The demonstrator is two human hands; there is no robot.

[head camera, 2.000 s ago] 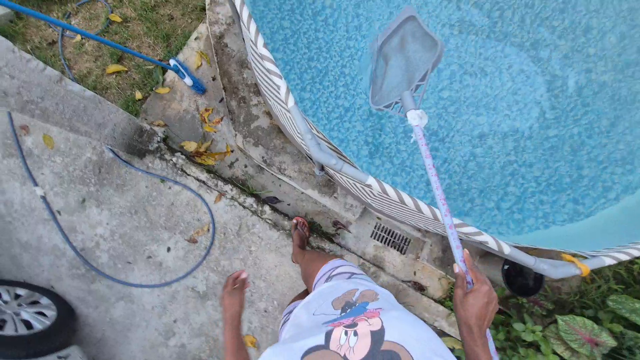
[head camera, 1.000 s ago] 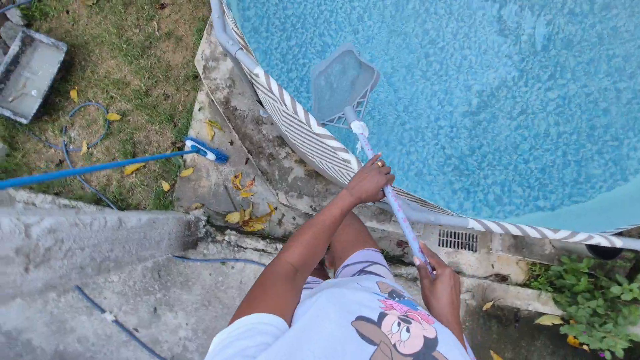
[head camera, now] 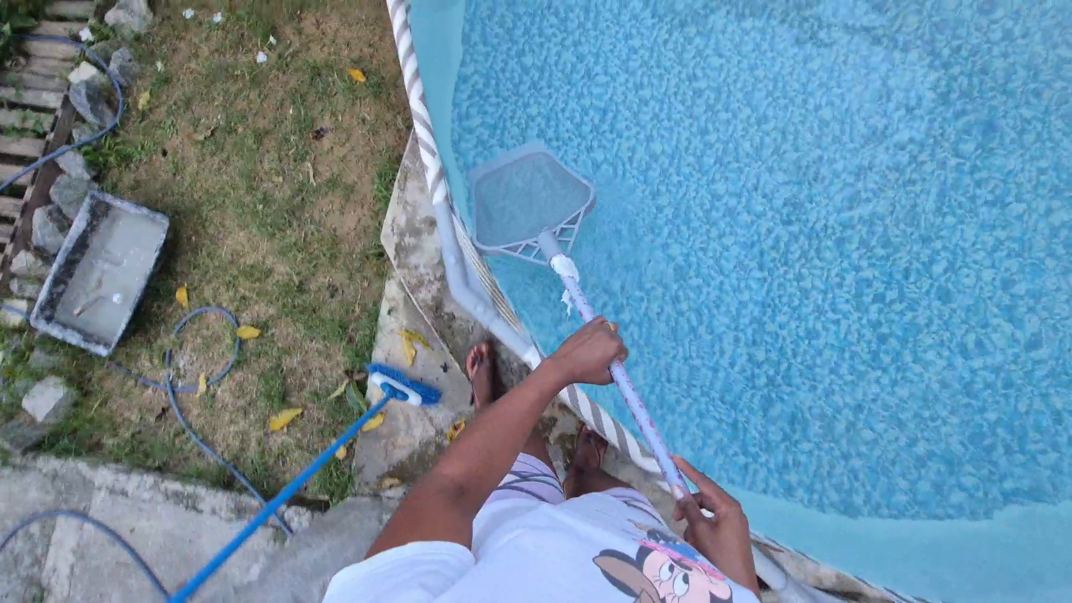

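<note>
A pool skimmer net (head camera: 529, 201) with a grey frame lies over the blue water near the pool's left wall. Its pole (head camera: 641, 410), pale with small coloured marks, runs down toward my body, and white material is wrapped where pole and net join. My left hand (head camera: 590, 350) grips the upper part of the pole. Around the pole's lower end, close to my shirt, my right hand (head camera: 713, 521) is closed. How deep the net sits in the water cannot be told.
The pool's rim (head camera: 469, 293) curves past my feet on a narrow concrete ledge. A blue brush (head camera: 404, 387) on a long blue pole rests at left. Beyond are grass with yellow leaves, a blue hose (head camera: 209, 448), a grey trough (head camera: 100, 272) and stones (head camera: 71, 193).
My left hand, off the pole two seconds ago, has taken hold of it. The net has come close to the pool's wall. The view has swung considerably, and both feet are now on the ledge.
</note>
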